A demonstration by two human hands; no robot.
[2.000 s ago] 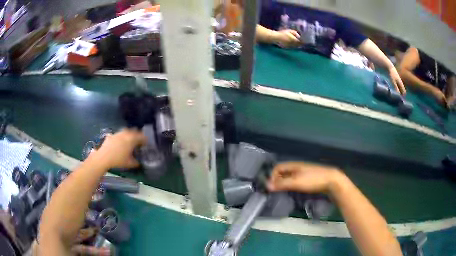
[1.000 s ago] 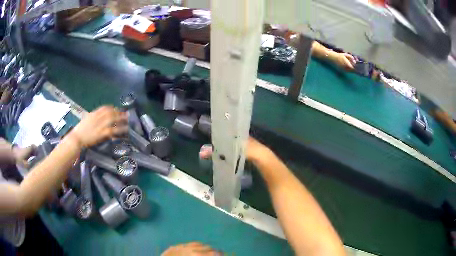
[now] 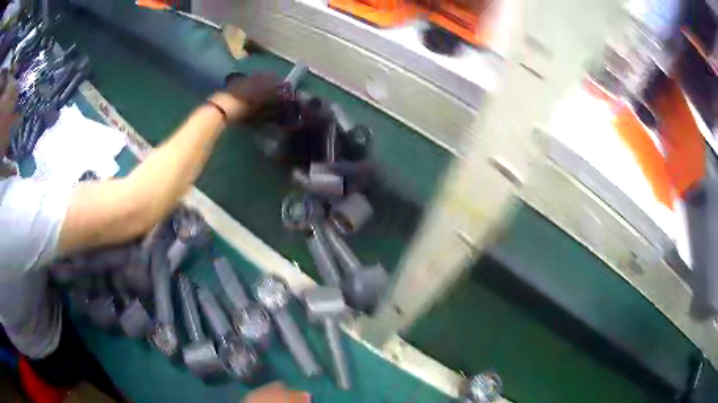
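Grey handheld fans lie in a loose group on the green bench, among them one fan [image 3: 295, 342] with its handle towards me. More fans [image 3: 338, 248] lie on the dark green conveyor near the post, with dark fans behind them. My left hand [image 3: 277, 394] seems to be the blurred one at the bottom edge. It is mostly cut off, and whether it holds anything cannot be told. My right hand is not in view.
A neighbouring person's arm [image 3: 149, 185] reaches over the rail [image 3: 236, 240] to the dark fans. A metal post [image 3: 464, 212] stands centre right. White paper [image 3: 75, 146] lies at left. One fan head [image 3: 482, 387] is on the rail at the bottom.
The view has swung and tilted. My right arm, earlier reaching past the post, is out of view. The neighbour's hand has moved from the bench pile to the dark fans on the belt.
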